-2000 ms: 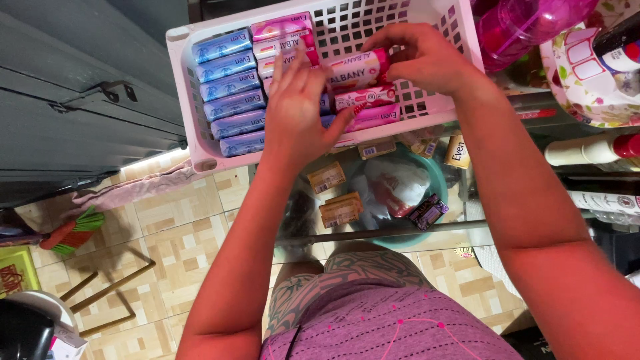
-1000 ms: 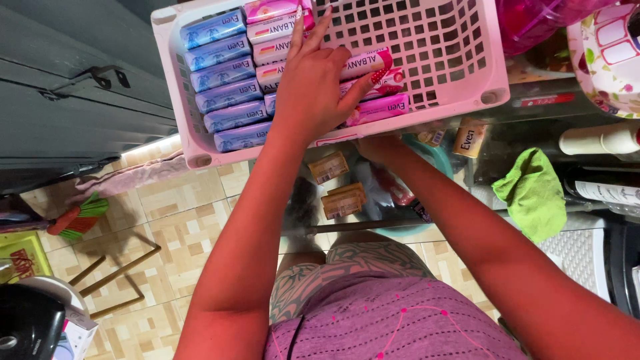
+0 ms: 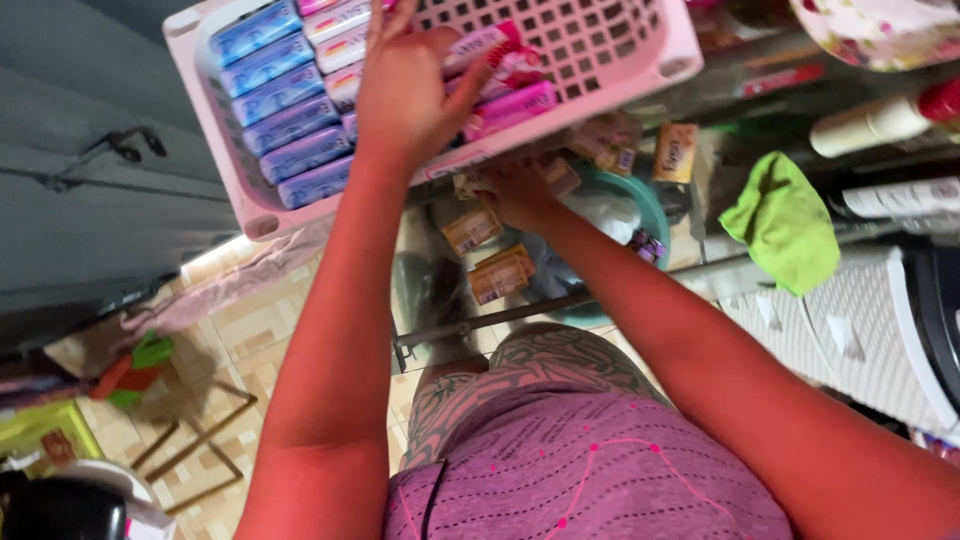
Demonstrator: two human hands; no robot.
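A pink plastic basket [image 3: 637, 79] holds several blue wrapped bars marked Even [image 3: 281, 96] at its left, with white and pink wrapped bars marked Albany [image 3: 341, 51] beside them. My left hand [image 3: 412, 90] lies over these bars, fingers spread; whether it grips one is hidden. Bright pink packs [image 3: 514, 111] lie right of its thumb. Below the basket's near edge, my right hand [image 3: 517, 191] reaches among small yellow-orange boxes on a glass shelf; its fingertips touch or are close to a box, and its grip is unclear. More orange boxes [image 3: 499, 276] lie nearer me.
A teal basin [image 3: 652, 214] stands beneath the glass shelf. Another Even box [image 3: 675, 152] lies right of my right hand. A green cloth [image 3: 784, 225] and a white bottle [image 3: 862, 127] are at the right. The shelf's metal front rail [image 3: 487, 322] runs below my right forearm.
My right hand has left the pink packs in the basket and gone down below its near edge to the small boxes. A green cloth, not seen in the earliest frame, now shows at the right.
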